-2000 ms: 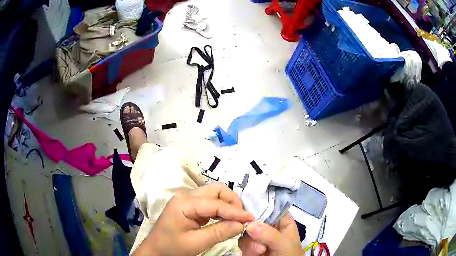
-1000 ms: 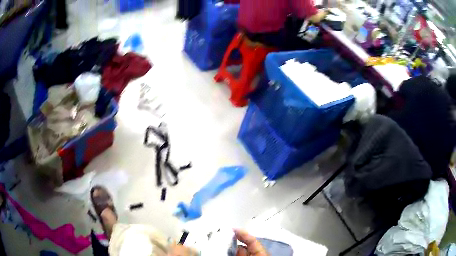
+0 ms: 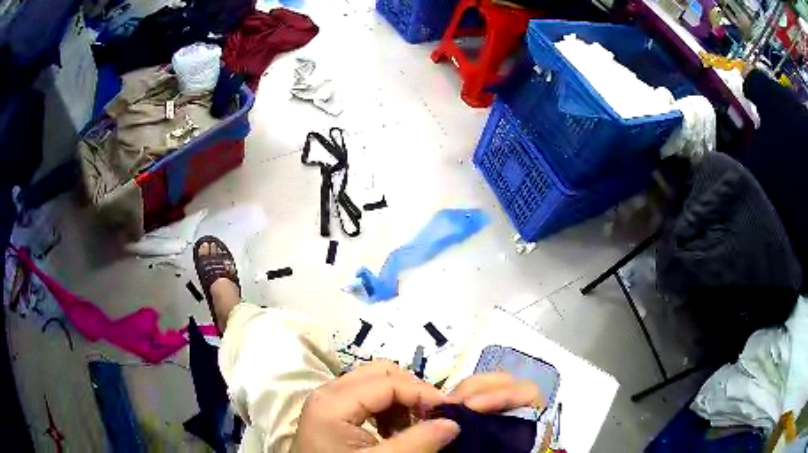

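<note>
My left hand (image 3: 368, 411) is at the bottom centre, its thumb and fingers pinching the edge of a dark navy pocket flap (image 3: 487, 431). My right hand (image 3: 501, 391) is just right of it, its fingers laid along the flap's upper edge. The flap's lower part is cut off by the picture's bottom edge. A grey-blue stack of unturned flaps (image 3: 532, 367) lies on the white work board (image 3: 589, 398) beyond my right hand. Only a small part of the scissors (image 3: 555, 432) shows at the flap's right side.
A blue cloth strip (image 3: 425, 246), black strap loop (image 3: 339, 181) and dark scraps lie on the floor. Blue crates (image 3: 549, 168) and a red stool (image 3: 478, 66) stand ahead right. A bin of khaki garments (image 3: 199, 172) stands left. Dark cloth (image 3: 726, 230) hangs over a stand at right.
The piece between my hands was whitish and crumpled two seconds ago; now its dark navy face shows. The view swung up, then partly back down. The person by the stool is out of view.
</note>
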